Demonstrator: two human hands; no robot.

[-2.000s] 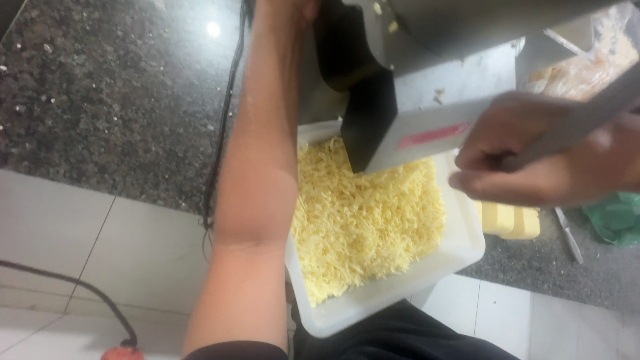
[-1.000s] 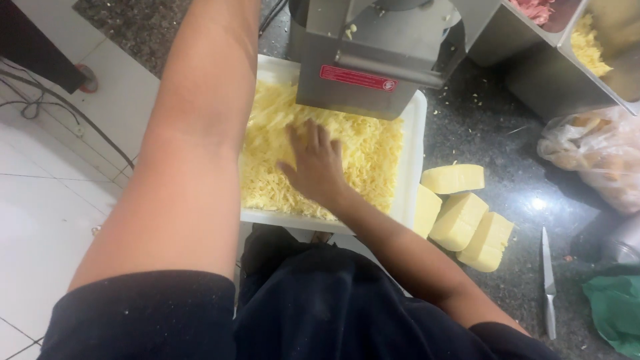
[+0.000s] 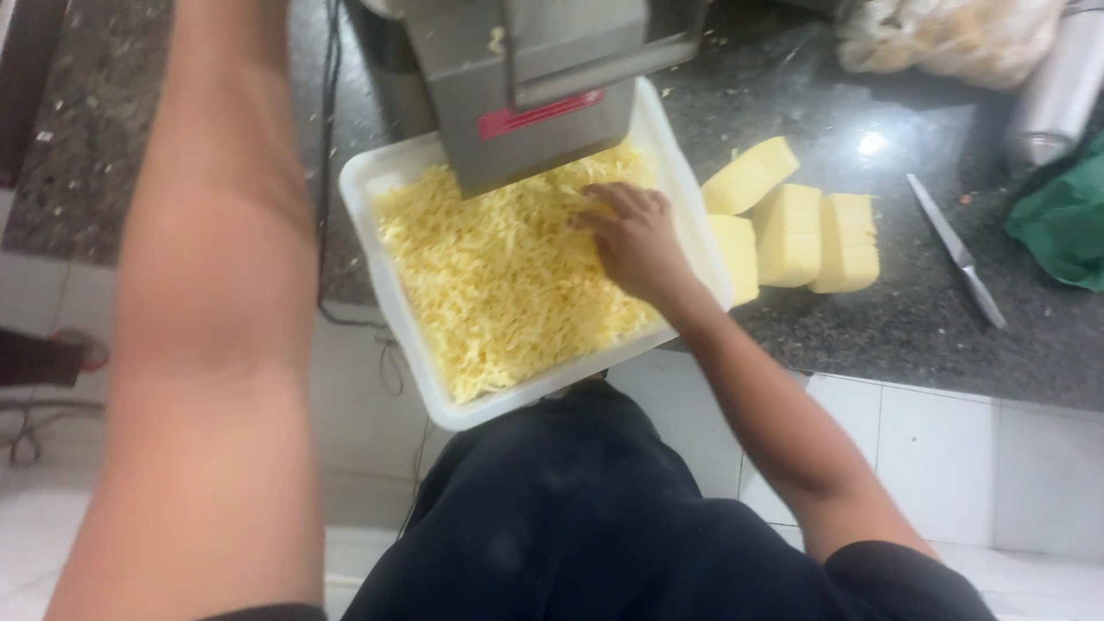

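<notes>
Shredded cheese (image 3: 509,285) fills a white plastic tray (image 3: 401,310), which reaches over the front edge of the counter. My right hand (image 3: 634,228) rests on the shreds at the tray's right side, palm down with the fingers somewhat spread; it grips no tool. Above the back of the tray is the metal housing of a food-processing machine (image 3: 552,147), with a red label strip. My left forearm stretches up past the tray's left side, and the hand lies beyond the top edge of the view. Several blocks of cheese (image 3: 787,237) sit right of the tray.
A knife (image 3: 957,250) lies on the dark granite counter (image 3: 828,336). Farther right are a green plastic bag (image 3: 1065,216), a shiny cylindrical roll (image 3: 1056,95) and a clear bag of food (image 3: 949,39). A black cable (image 3: 326,172) runs down left of the tray.
Two seconds ago my right hand was at the machine's handle; one second ago it was in the shredded cheese. Now it is farther right within the tray. The view has shifted and turned.
</notes>
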